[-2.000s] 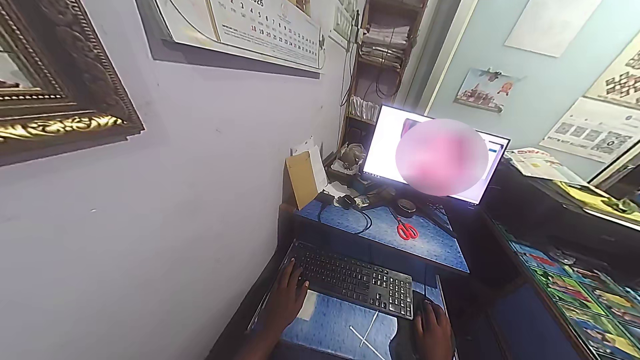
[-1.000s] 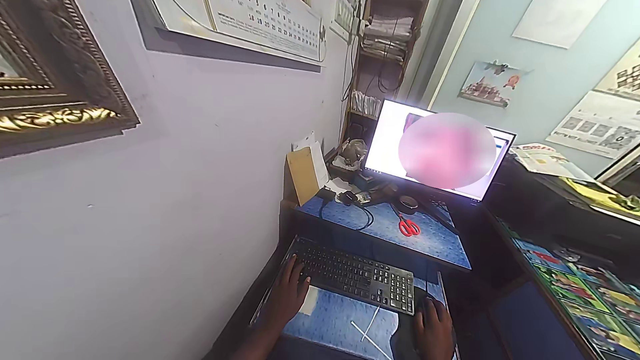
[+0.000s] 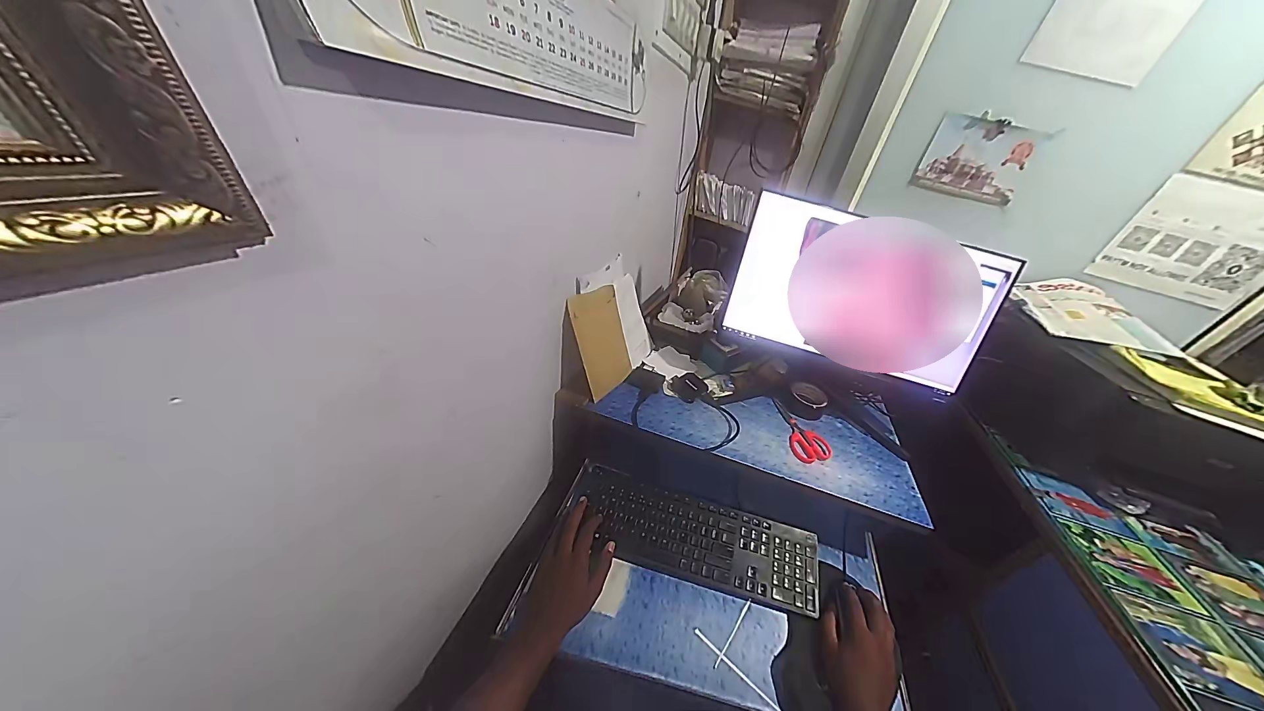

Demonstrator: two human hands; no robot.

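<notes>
My left hand (image 3: 571, 573) rests at the left end of a black computer keyboard (image 3: 706, 533), its fingers apart over the keys. To the right of the keyboard, my right hand (image 3: 859, 642) lies over a dark computer mouse (image 3: 845, 596) on a black mouse pad (image 3: 798, 667); the palm hides most of the mouse. Both keyboard and pad are on a blue-patterned keyboard tray (image 3: 657, 632). Above and behind them a monitor (image 3: 755, 267) is lit, with a blurred pink oval over much of its screen.
Red-handled scissors (image 3: 810, 446), a roll of tape (image 3: 808, 398) and black cables (image 3: 726, 425) lie on the blue desktop (image 3: 869, 482). A brown envelope (image 3: 598, 341) leans at the left wall. Thin white strips (image 3: 731, 637) lie before the keyboard. A dark printer (image 3: 1116, 405) stands at right.
</notes>
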